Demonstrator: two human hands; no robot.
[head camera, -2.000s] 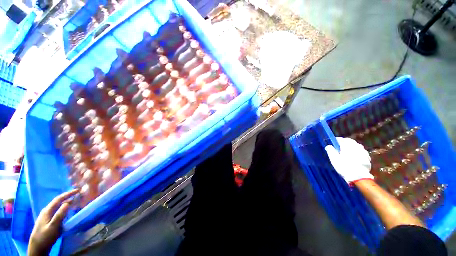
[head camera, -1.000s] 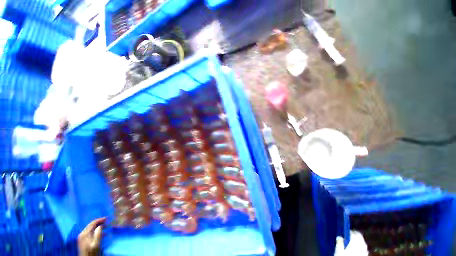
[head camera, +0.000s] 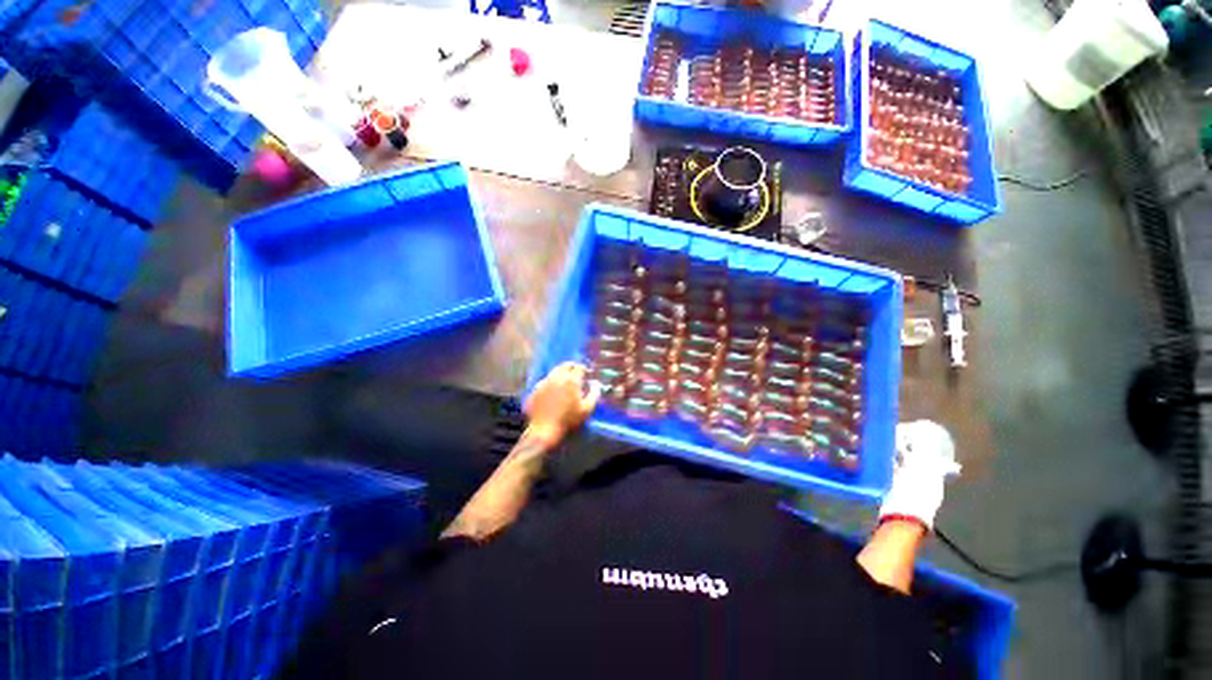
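A blue tray (head camera: 611, 423) filled with rows of glossy amber-brown fish-shaped pieces (head camera: 718, 359) lies on the bench in front of me. My bare left hand (head camera: 560, 399) holds its near left corner, with fingers over the rim. My right hand (head camera: 917, 481), in a white knit glove with a red cuff edge, is at its near right corner. The glove overlaps a whitish cup (head camera: 934, 445), and its fingers are too blurred to tell what they grip.
An empty blue tray (head camera: 366, 272) lies left. Two filled trays (head camera: 744, 130) (head camera: 990, 146) stand behind, near a dark pot (head camera: 738, 183). A syringe (head camera: 953, 326) lies right. Blue crates (head camera: 133, 571) are stacked at left; another crate (head camera: 984, 618) is low right. A fan base (head camera: 1114, 558) stands right.
The view has turned and widened, bringing the empty tray into sight. My gloved right hand has gone from the crate stack at right to the main tray's right corner. My left hand remains at its left corner.
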